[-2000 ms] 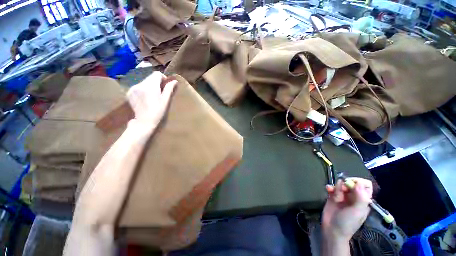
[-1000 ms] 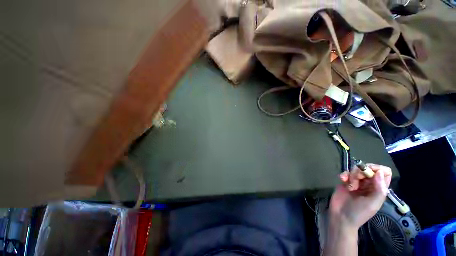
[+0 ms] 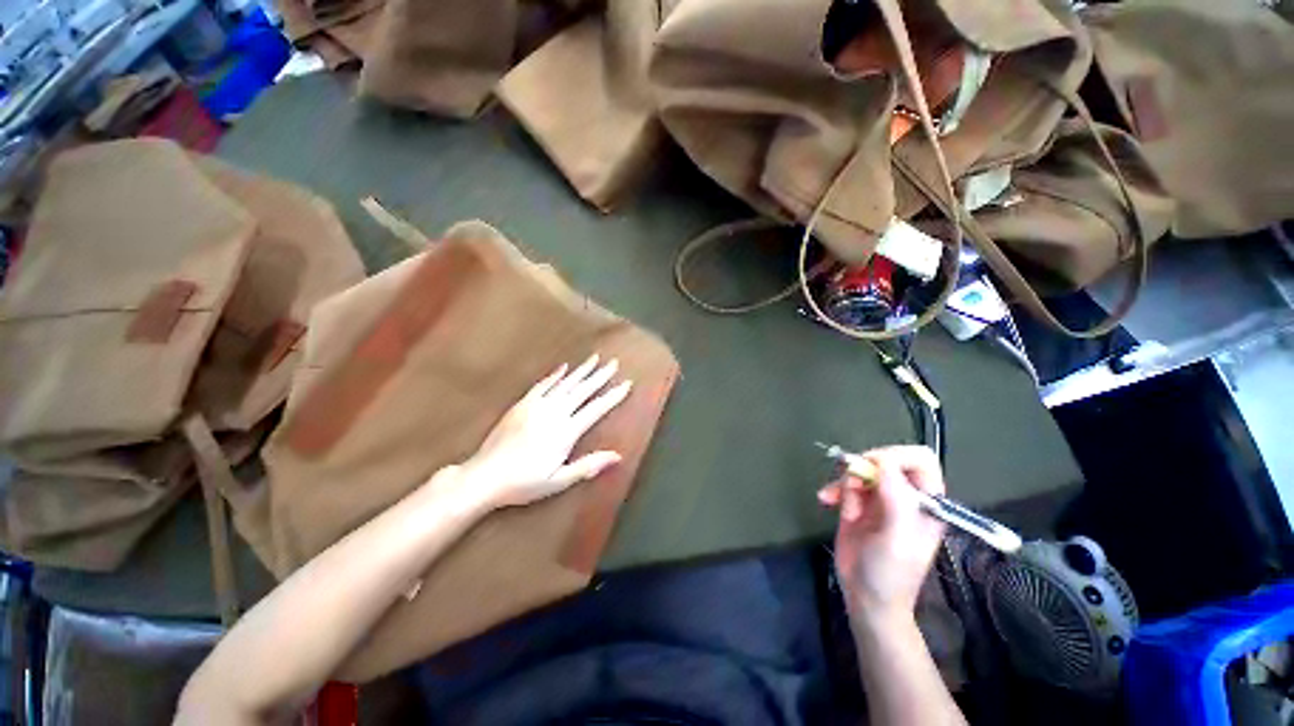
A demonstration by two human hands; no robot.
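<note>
A tan tote bag (image 3: 383, 525) lies on the dark green table (image 3: 752, 440), in front of me to the left, with reddish-brown leather strips (image 3: 380, 352) at two of its sides. My left hand (image 3: 546, 433) lies flat on the bag, fingers spread, gripping nothing. My right hand (image 3: 891, 525) holds a white thread burner pen (image 3: 972, 522) over the table's front right part; its thin tip points left, away from the bag.
Stacked bags (image 3: 107, 298) lie at the left. Heaped bags (image 3: 766, 114) with loose handles lie at the back right, near a red can (image 3: 859, 291) and wiring. A grey fan (image 3: 1057, 610) and blue crate (image 3: 1206, 652) are below right.
The bag, raised close to the camera a second ago, now lies on the table. My left hand has come into view flat on it. My right hand with the pen has moved left.
</note>
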